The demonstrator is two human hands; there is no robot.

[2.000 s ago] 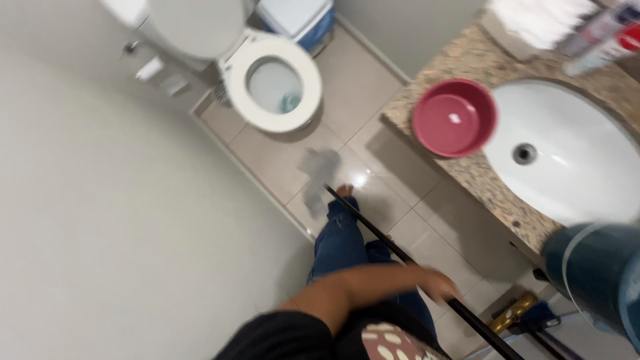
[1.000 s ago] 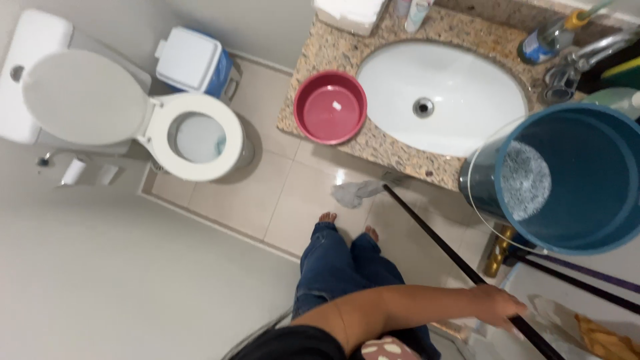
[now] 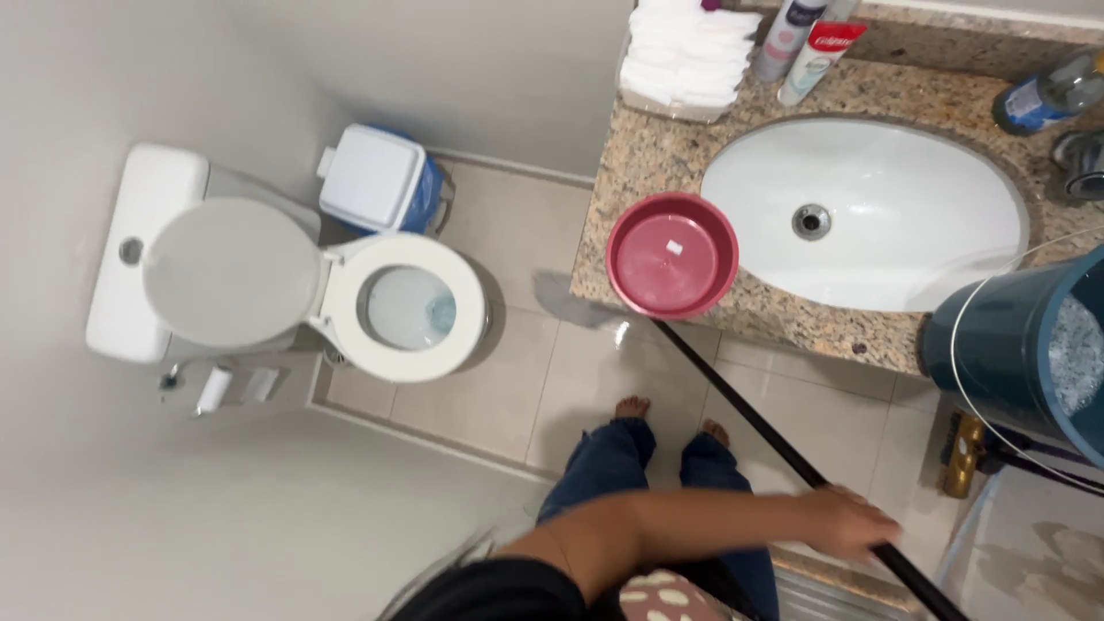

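My left hand (image 3: 849, 522) is closed around a long black pole (image 3: 750, 414), its arm reaching across from the lower left. The pole slants up and left, and its upper end passes out of sight at the countertop edge by the red plastic bowl (image 3: 673, 256). A blurred grey cloth (image 3: 569, 297) lies on the tiled floor beside the counter corner, partly hidden by it; its join with the pole is hidden. My right hand is out of view. My bare feet (image 3: 632, 407) stand on the tiles below the counter.
A toilet (image 3: 470, 310) with raised lid and a lidded bin (image 3: 373, 178) stand left. On the granite counter (image 3: 638, 159) are a sink (image 3: 897, 259), folded white towels (image 3: 686, 56), tubes and a bottle (image 3: 1044, 95). A blue bucket (image 3: 992, 345) with suds is at right, above a gold-coloured brush (image 3: 964, 453).
The grey cloth has moved farther from my feet, to the counter corner, since a second ago. My left hand has stayed on the pole. The view has shifted.
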